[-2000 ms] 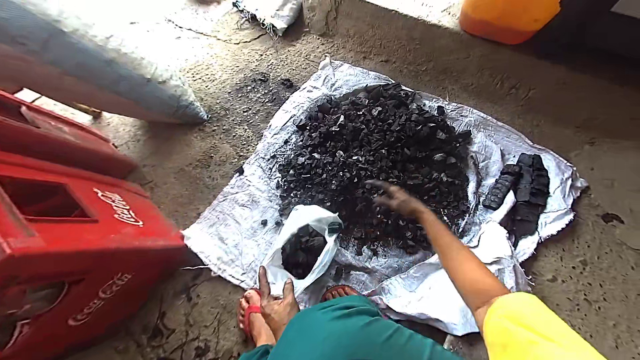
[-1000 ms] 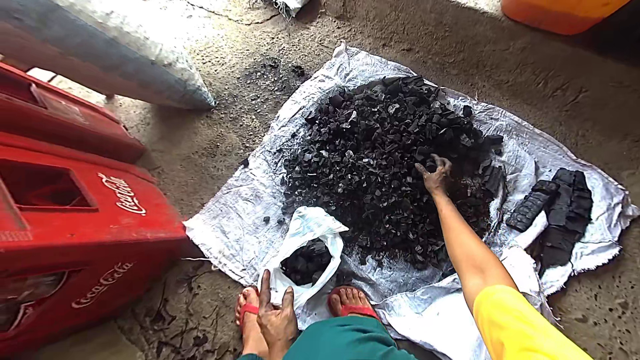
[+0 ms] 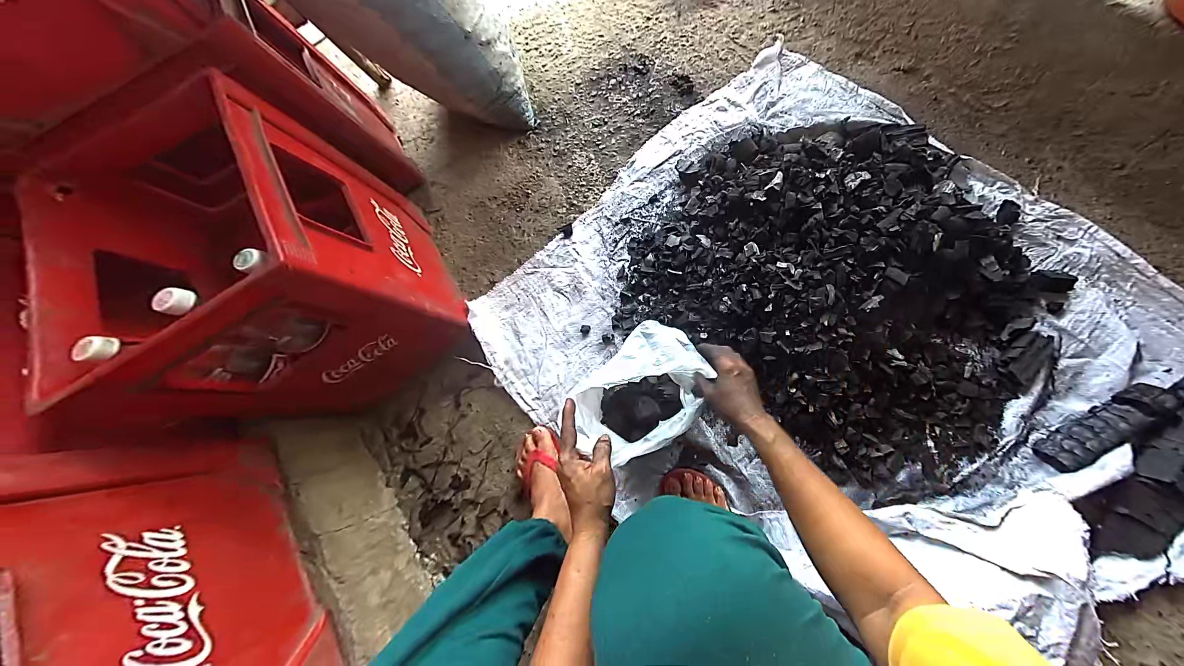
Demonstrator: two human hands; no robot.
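A white plastic bag (image 3: 661, 347) with dark charcoal pieces (image 3: 638, 407) inside stands with its mouth open between my hands. My left hand (image 3: 587, 467) holds the bag's near left rim, thumb and index finger spread along it. At the bag's right rim is my right hand (image 3: 733, 384), its fingers closed on the plastic. Beyond and to the right, a wide heap of broken charcoal (image 3: 832, 277) lies on a spread white woven sack (image 3: 555, 296).
Red Coca-Cola crates (image 3: 305, 305) with capped bottles stand at the left. A pale, bulky sack (image 3: 462, 55) is behind them. Larger charcoal pieces (image 3: 1101, 430) lie on the sack's right edge. My feet in red sandals (image 3: 541, 462) are beside the bag.
My right hand has moved from the charcoal heap to the bag's right rim. My left hand has stayed at the bag. The view has swung left.
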